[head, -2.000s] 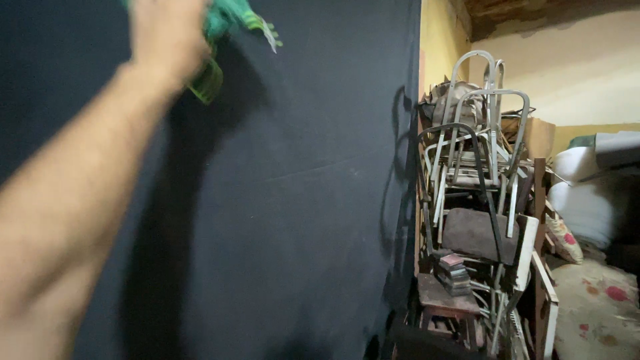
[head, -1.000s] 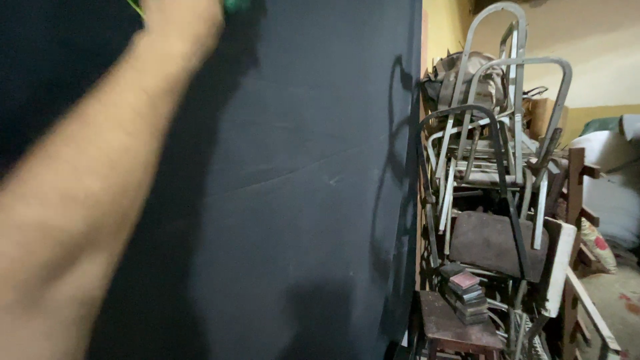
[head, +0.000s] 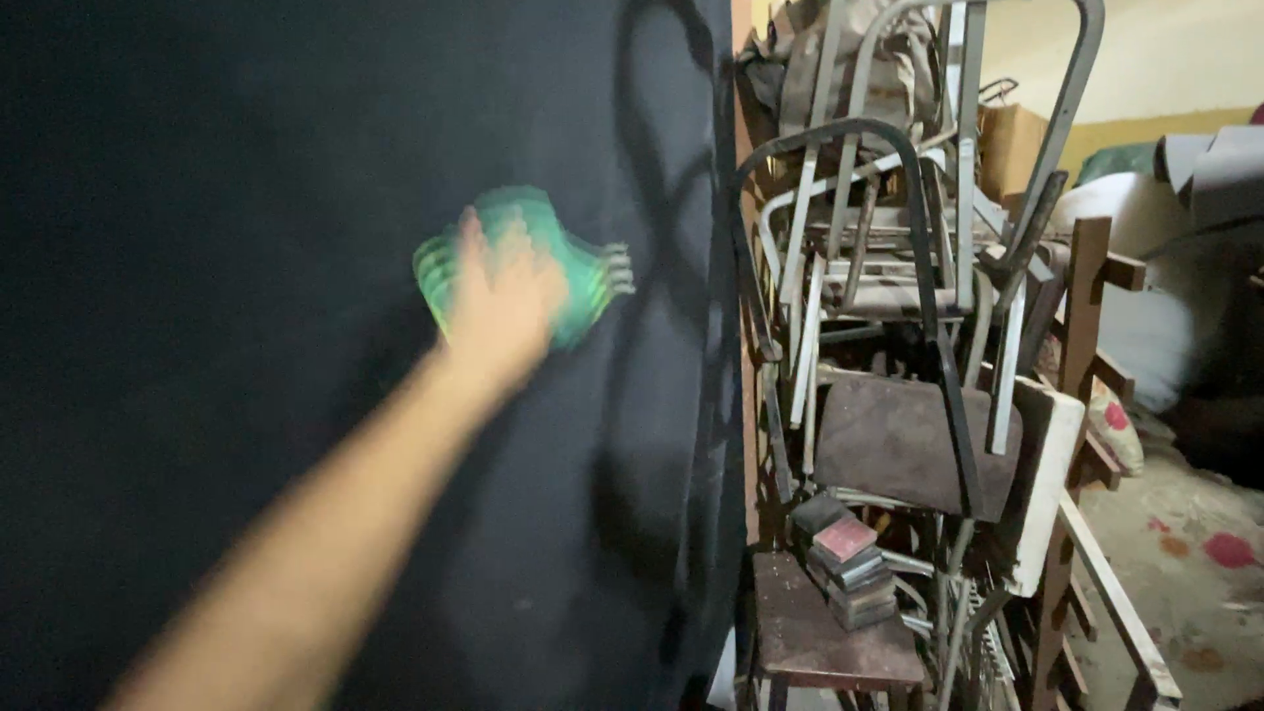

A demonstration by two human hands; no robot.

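Note:
My left hand (head: 509, 291), blurred by motion, reaches up from the lower left. It lies over a green cloth (head: 518, 207) with lighter yellow-green edges, holding it against a large black upright surface (head: 296, 197). The cloth spreads out on both sides of the fingers, and a pale, blurred edge or tag shows at its right end. Shadows fall on the black surface to the right of the hand. My right hand is out of the frame.
Right of the black surface, metal-framed chairs (head: 918, 197) are piled high. A brown stool (head: 839, 642) bears a stack of small boxes or cases (head: 854, 568). Beyond stand a wooden rack (head: 1081, 296), a cardboard box (head: 1012, 148) and a floral-patterned covering (head: 1175, 573).
My left hand and the green cloth have moved from the upper left of the black surface down and to the right, nearer the chairs. The chair pile appears closer in view.

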